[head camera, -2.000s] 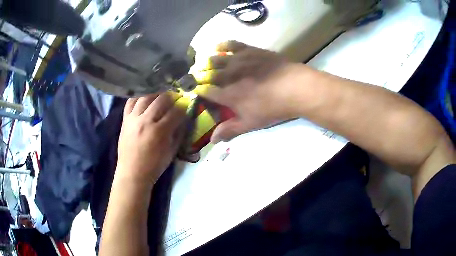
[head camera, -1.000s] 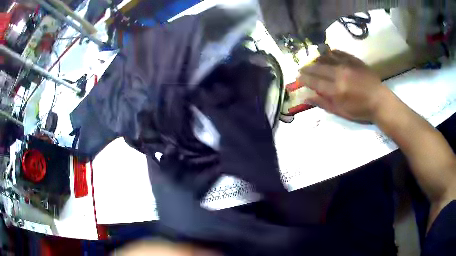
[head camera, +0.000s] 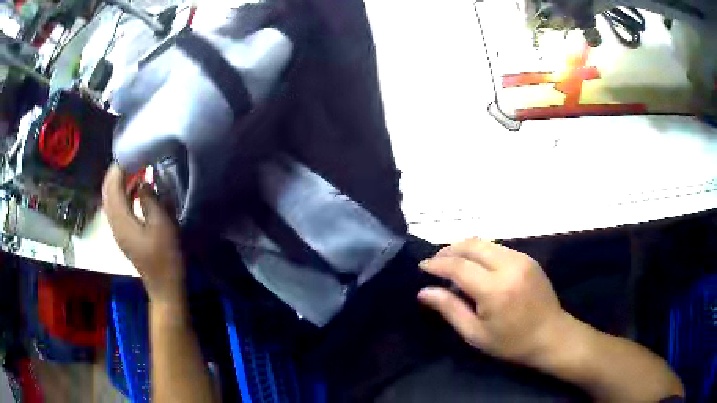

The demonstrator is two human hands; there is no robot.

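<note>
The dark garment (head camera: 330, 102) lies over the table's left part and hangs over its front edge, with grey paler faces (head camera: 330, 224) turned up. My left hand (head camera: 149, 236) is at the garment's far left edge, fingers apart, fingertips close to the grey cloth; whether they touch it is unclear. My right hand (head camera: 503, 303) is in front of the table edge, thumb and fingers apart, beside the dark cloth, with nothing visible in it. The needle area of the sewing machine (head camera: 570, 16) is at the top right, away from the cloth.
Orange-red tape (head camera: 578, 83) crosses the cream machine bed. Black looped scissors handles (head camera: 625, 27) lie at the bed's top right. The white table (head camera: 472, 189) has a curved, ruled front edge. Blue crates (head camera: 267, 362) stand below, and another (head camera: 696, 323) is at the right. A black object with a red disc (head camera: 59, 140) is at the left.
The garment has come away from the machine to the left and front, showing more grey. My left hand has come into view at the left. My right hand has left the needle area for the table's front.
</note>
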